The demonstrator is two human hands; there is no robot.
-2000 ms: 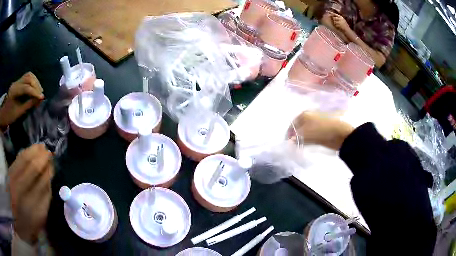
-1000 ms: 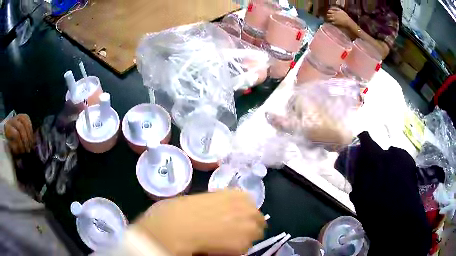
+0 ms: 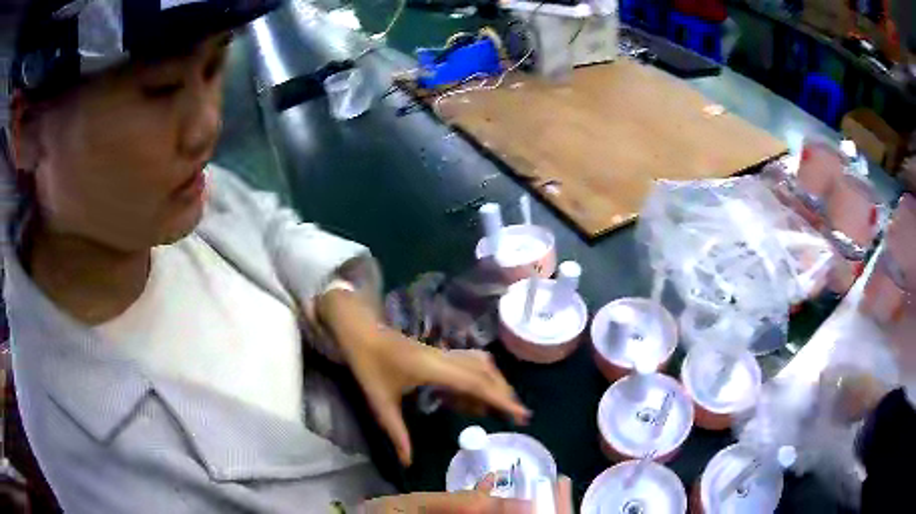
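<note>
My right hand [image 3: 852, 394] is blurred at the right edge, seen partly through a crinkled clear plastic bag [image 3: 819, 427]; its dark sleeve [image 3: 892, 447] is cut off. Whether its fingers grip the plastic cannot be told. My left hand is not in view. Left of the bag stand several round pink bases with white dished tops, such as this one [image 3: 718, 379] and another [image 3: 646, 414], several bearing white tubes. A clear bag of white tubes [image 3: 713, 251] lies behind them.
A person in a light jacket [image 3: 191, 402] sits at the left, one hand [image 3: 422, 376] over the dark green tabletop, the other at a near base [image 3: 527, 464]. A brown board [image 3: 613, 141] lies behind. Pink covers [image 3: 839, 196] stand at the back right.
The view has swung left, so the bases and my dark sleeve sit further right. The neighbour's face and jacket have come into view. The neighbour's reaching hand has drawn back to a near base.
</note>
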